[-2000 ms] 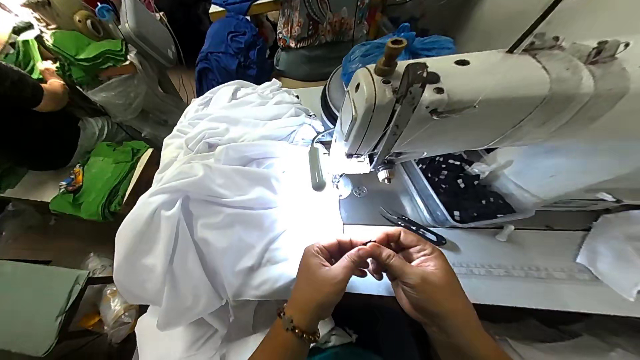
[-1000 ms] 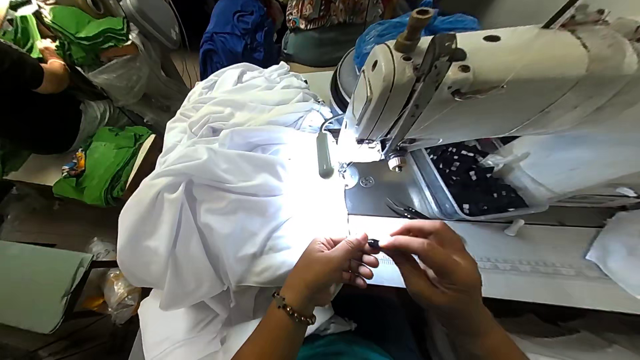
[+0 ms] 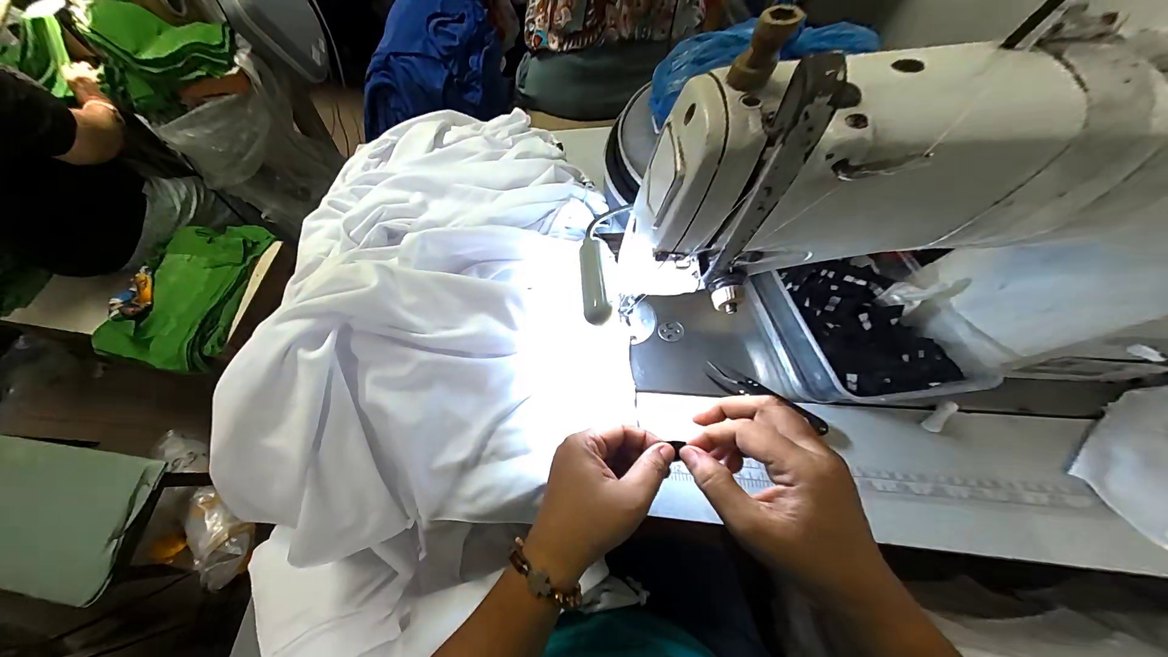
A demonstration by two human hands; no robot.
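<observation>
Between the fingertips of both hands is a small black piece (image 3: 675,448), likely a fabric label. My left hand (image 3: 607,493) pinches its left end, beside the white fabric. My right hand (image 3: 776,484) pinches the other end, just below the thread snips (image 3: 766,394). A heap of white fabric (image 3: 411,338) lies to the left, its edge reaching the needle area of the white sewing machine (image 3: 876,146). A clear plastic tray (image 3: 794,365) right of the needle holds many small black pieces with white marks (image 3: 867,328).
A lamp (image 3: 595,283) lights the fabric by the needle. A printed ruler (image 3: 967,486) runs along the table's front edge. White cloth (image 3: 1131,465) lies at the far right. A person's arm (image 3: 96,123) and green fabric stacks (image 3: 187,297) are at the left.
Both hands keep hold of the small black piece. Compared with one second ago, the right hand's fingers are less bunched above it and the snips show more.
</observation>
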